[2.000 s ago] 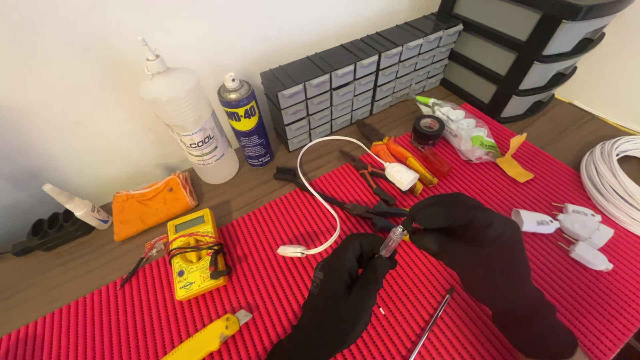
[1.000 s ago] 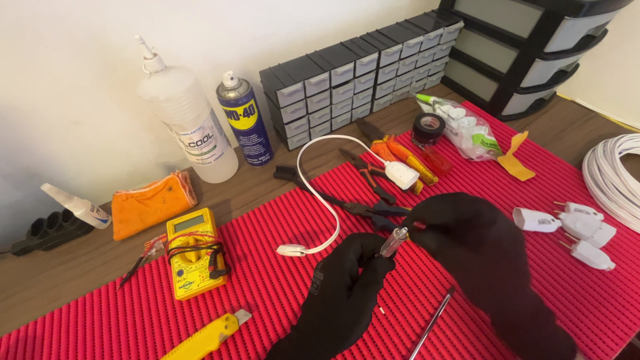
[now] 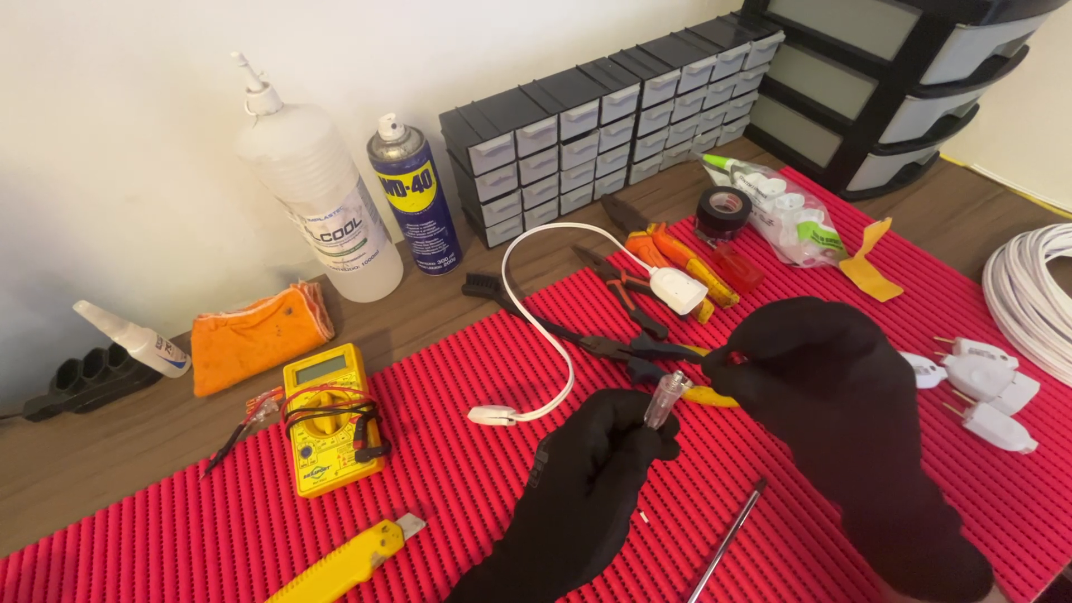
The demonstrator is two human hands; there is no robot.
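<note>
My left hand (image 3: 586,494), in a black glove, holds a small clear plastic piece with a metal end (image 3: 667,400) between thumb and fingers. Just to its right is my right hand (image 3: 816,385), also gloved in black, its fingertips pinched close to the metal end; a tiny reddish spot shows at them, too small to name. Behind the hands lie pliers with blue and yellow handles (image 3: 712,396). A white cord (image 3: 563,335) with a connector at each end curves on the red ribbed mat (image 3: 469,486). A thin metal shaft (image 3: 727,540) lies between my forearms.
A yellow multimeter (image 3: 325,427) and a utility knife (image 3: 347,561) lie at left. Behind stand a plastic bottle (image 3: 322,201), a WD-40 can (image 3: 416,201) and drawer cabinets (image 3: 578,126). White plugs (image 3: 988,377), coiled cable (image 3: 1034,293) and black tape (image 3: 722,213) are at right.
The fingertips of my right hand have drawn slightly away from the clear piece, opening a small gap. My left hand stays in nearly the same place.
</note>
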